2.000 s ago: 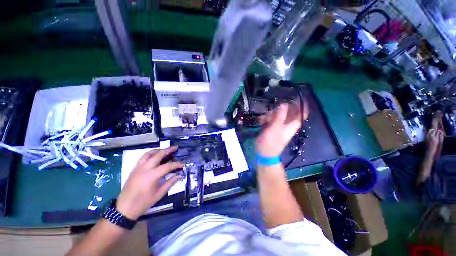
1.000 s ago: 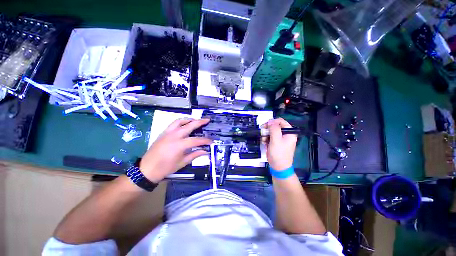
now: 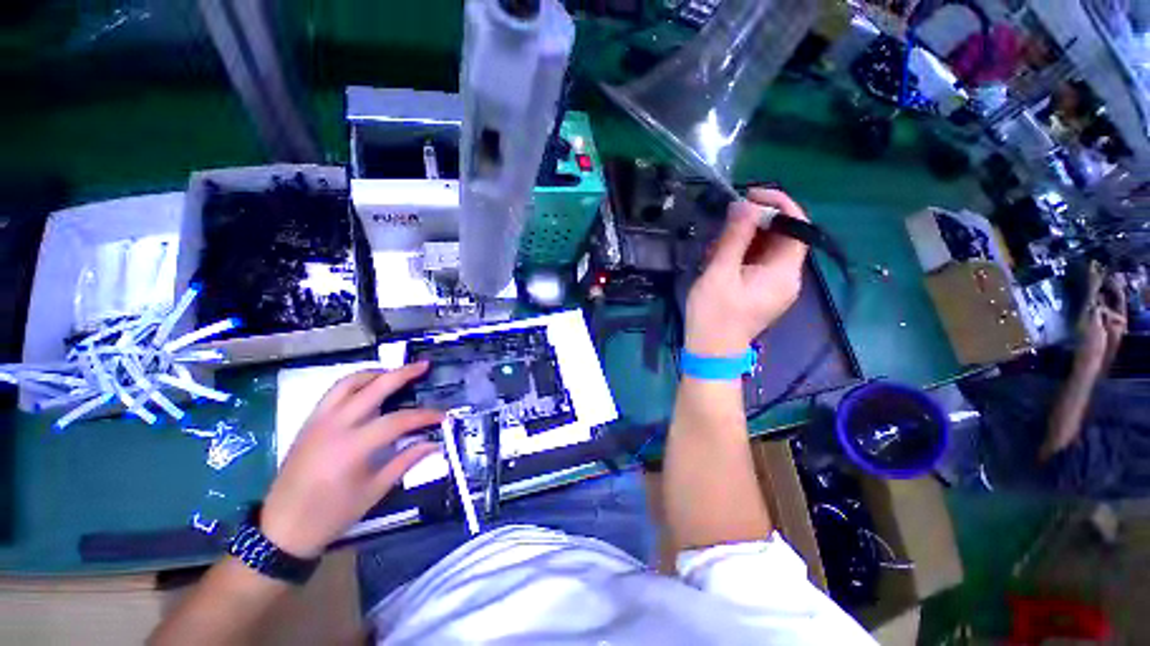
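The black plastic housing (image 3: 498,379) lies on the white pad (image 3: 586,379), its projecting part (image 3: 477,454) towards me. A thin white strip (image 3: 457,473) runs beside that part towards my body. My left hand (image 3: 366,435) is spread at the housing's left side, fingertips and thumb against it, steadying it. My right hand (image 3: 754,271) is raised over the black tray, away from the housing. It is closed on a slim pen-like tool (image 3: 766,220) with a black cable; its front end is mostly hidden by the fingers.
White flat cables (image 3: 126,360) spill from a bin (image 3: 51,265) beside a bin of black parts (image 3: 271,259). The screw feeder (image 3: 401,221) and green box (image 3: 564,208) stand behind the pad. A grey cylinder (image 3: 498,164) hangs above. A blue tub (image 3: 893,432), cartons (image 3: 927,536) and another person's arm (image 3: 1078,379) are right.
My right hand has moved up and right, lifting the pen-like tool off the housing. My left hand stays at the housing. The whole view has shifted with my head.
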